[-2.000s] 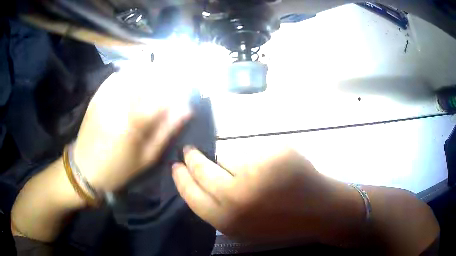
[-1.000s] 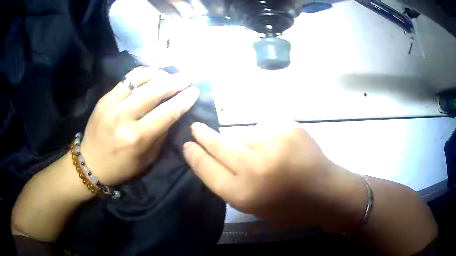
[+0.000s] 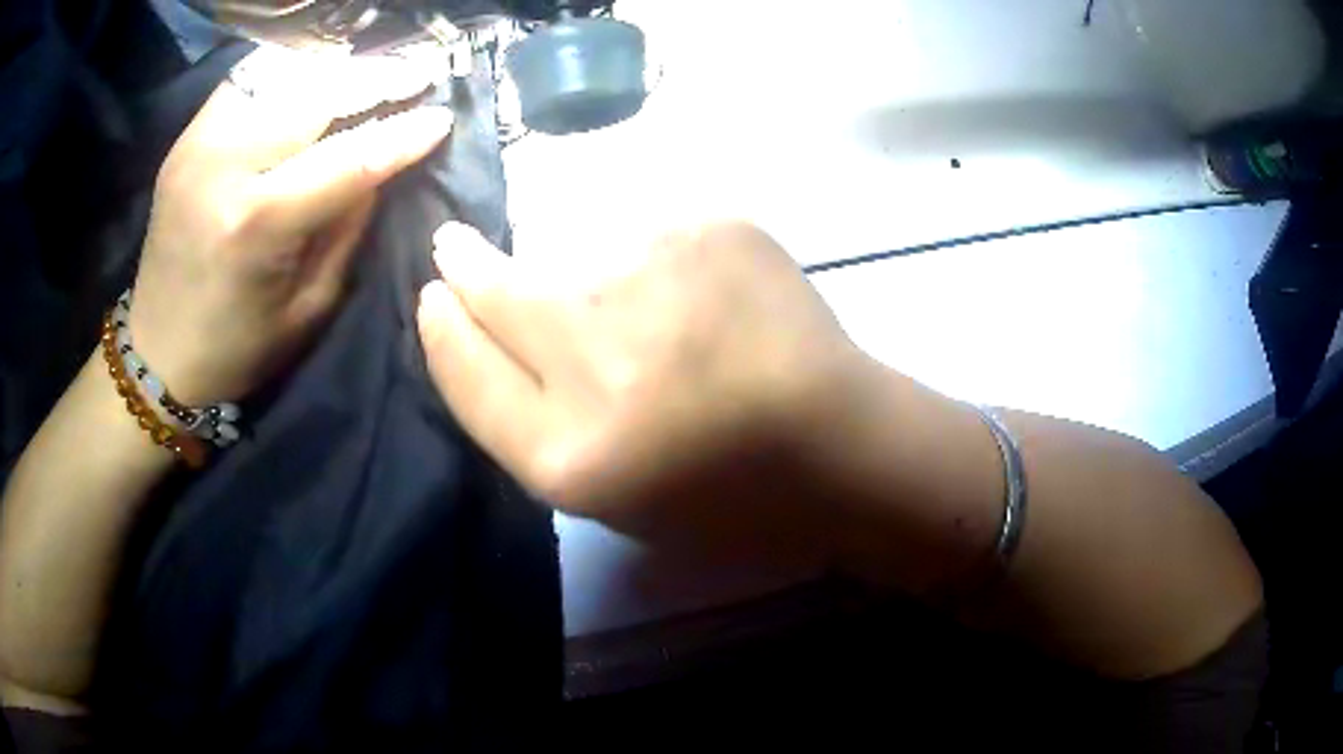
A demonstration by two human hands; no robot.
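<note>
The black lining fabric runs from the machine down over the table's front edge, with soft folds. My left hand lies on its upper part, fingers pointing to the bright needle area. My right hand is at the fabric's right edge below, thumb and fingertips close together on the cloth; whether they pinch it is hard to tell. The presser foot shows small and glaring at the fabric's top. The grey-green cap is just right of it.
The white machine table has a dark seam line across it. The machine head is cut off at the top. A dark cylindrical object lies at the far right. Dark cloth hangs at the left.
The whole view has shifted, so machine, table and both hands appear further left and higher. More fabric shows below my hands. Both hands remain at the fabric, left above right.
</note>
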